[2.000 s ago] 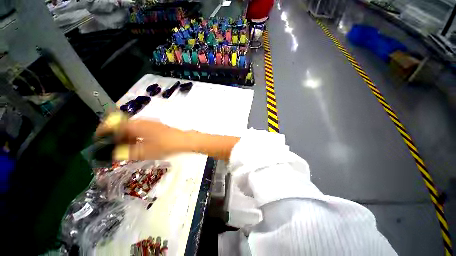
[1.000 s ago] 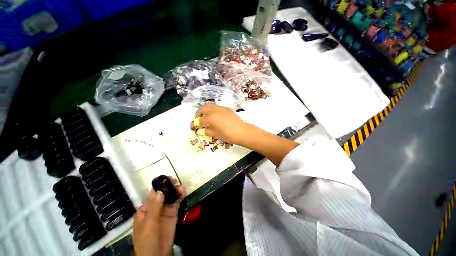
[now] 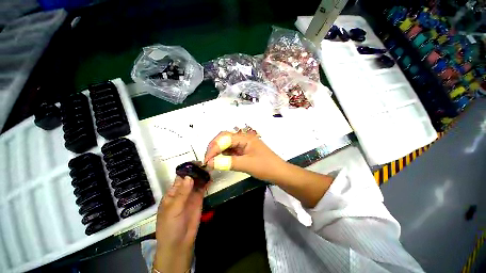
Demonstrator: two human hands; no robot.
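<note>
My left hand point(image 3: 180, 205) holds a glossy black housing point(image 3: 193, 174) near the front edge of the white work sheet point(image 3: 178, 143). My right hand point(image 3: 234, 152), with pale yellow finger cots, is at the housing's right side, thumb and index fingertip pinched together on a tiny part point(image 3: 204, 165) that is too small to make out well. Small copper-coloured parts point(image 3: 246, 130) lie on the sheet just behind my right hand, which partly hides them.
A white blister tray point(image 3: 32, 154) with rows of black housings is at left. Clear bags of small black parts point(image 3: 169, 72), silver-grey parts point(image 3: 237, 72) and copper-coloured parts point(image 3: 290, 58) lie behind. A second white tray point(image 3: 373, 106) with several black pieces is at right.
My right hand has moved left from the loose parts to the housing. My left hand still holds the housing, now slightly farther right in view. The head view has shifted.
</note>
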